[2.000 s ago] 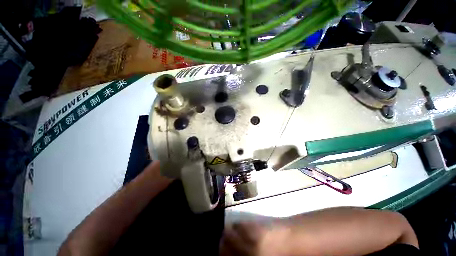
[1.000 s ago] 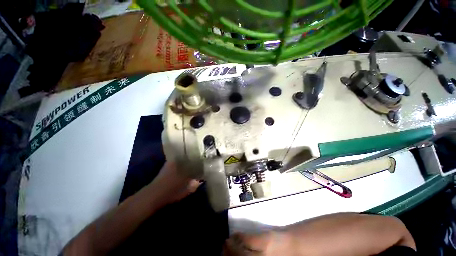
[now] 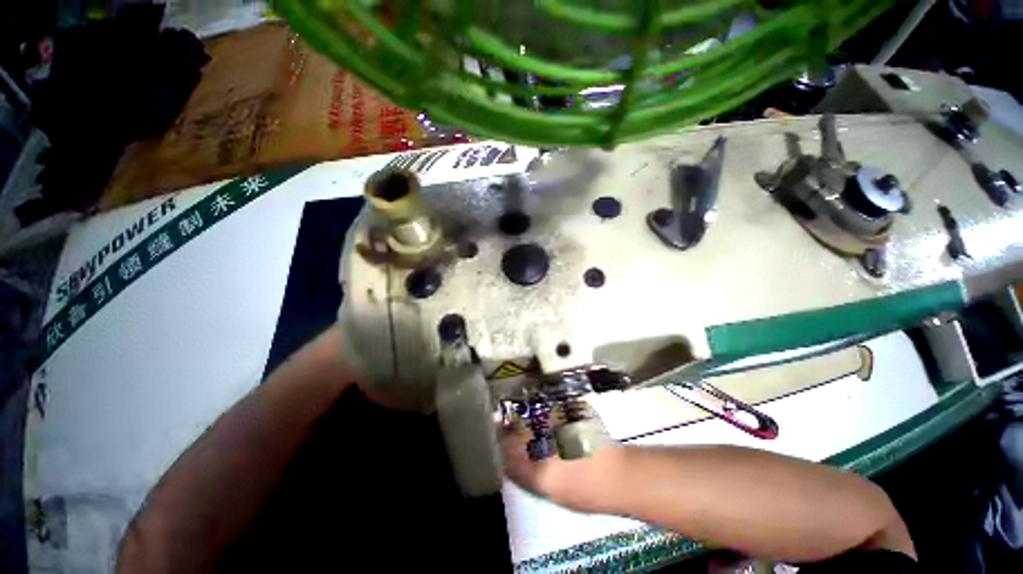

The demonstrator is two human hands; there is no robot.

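Observation:
A dark fabric panel [image 3: 370, 482] lies on the white table, under the left end of the cream sewing machine head [image 3: 639, 269], and sticks out behind it. My left hand [image 3: 350, 364] reaches in at the left end of the head, over the fabric; its fingers are hidden behind the head. My right hand [image 3: 538, 465] is at the fabric's right edge, just right of the presser area, partly hidden by the tension parts [image 3: 561, 420]. The needle is hidden. Thread snips with pink-red handles [image 3: 740, 415] lie on the machine bed to the right.
A green desk fan cage [image 3: 611, 101] hangs over the back of the head. A brown cardboard box [image 3: 258, 107] is behind the table [image 3: 123, 370]. A dark cloth pile [image 3: 107, 101] is at the far left. A brass-coloured knob [image 3: 398, 207] stands on the head.
My right hand has moved up from below the head to beside the presser area. The fabric behind the head now reaches farther back. My left fingers have gone out of sight behind the head.

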